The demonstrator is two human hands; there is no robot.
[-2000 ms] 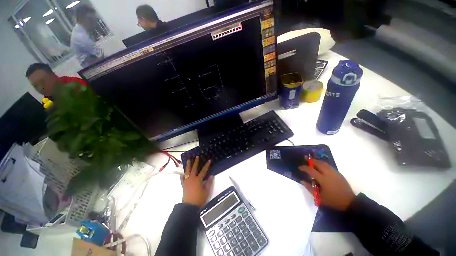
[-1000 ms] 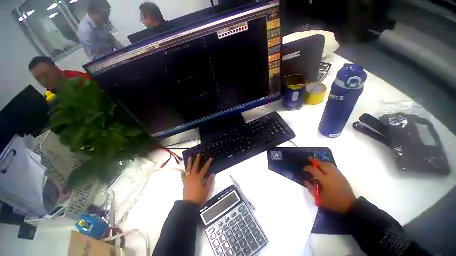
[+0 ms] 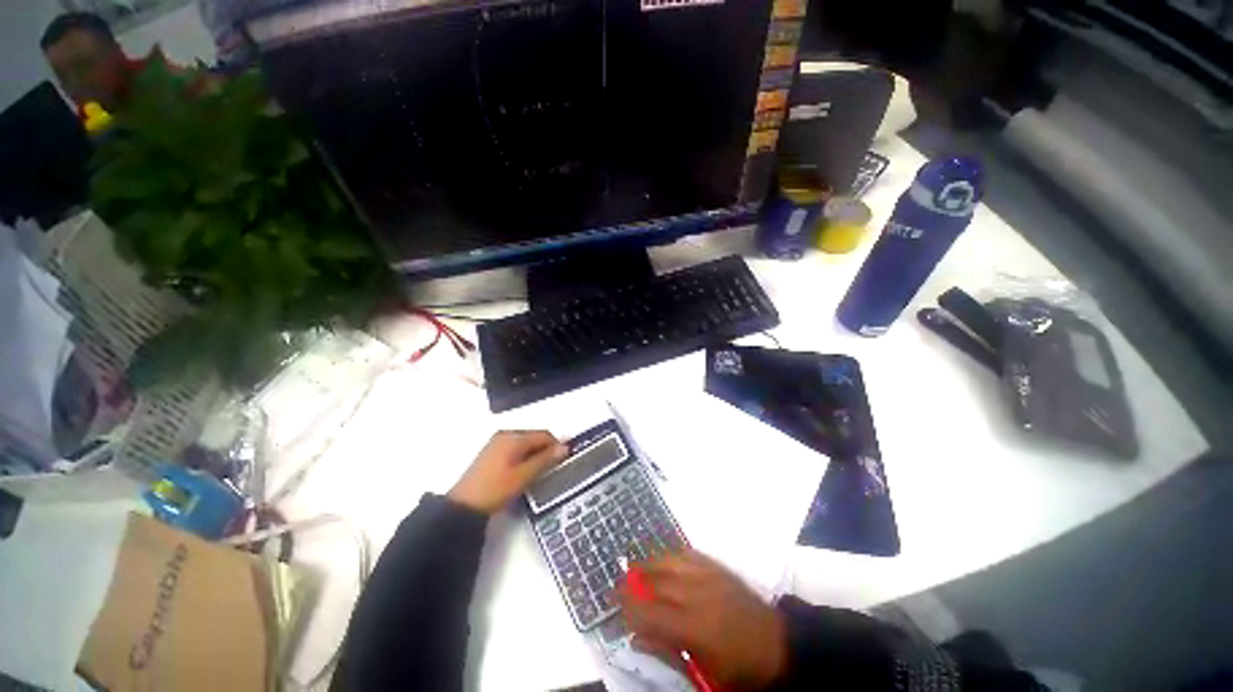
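Observation:
The grey calculator (image 3: 595,521) lies on white paper (image 3: 737,507) in front of me. My left hand (image 3: 511,466) rests at its upper left edge, fingertips by the display. My right hand (image 3: 703,619) is over its lower right keys and holds a red pen (image 3: 692,671), partly hidden by the fingers. A thin pale pen (image 3: 638,443) lies by the calculator's top. The black keyboard (image 3: 629,331) is below the monitor (image 3: 541,129), which shows faint thin lines.
A mouse pad (image 3: 855,460) with a dark mouse (image 3: 828,422) lies to the right. Beyond are a blue bottle (image 3: 909,250) and a plastic-wrapped black device (image 3: 1068,379). A brown kraft item (image 3: 183,608), a blue object (image 3: 194,503) and a plant (image 3: 223,210) are left.
My left hand has left the keyboard for the calculator's upper edge. My right hand has moved from the mouse pad to the calculator keys with the red pen. The view has tilted down.

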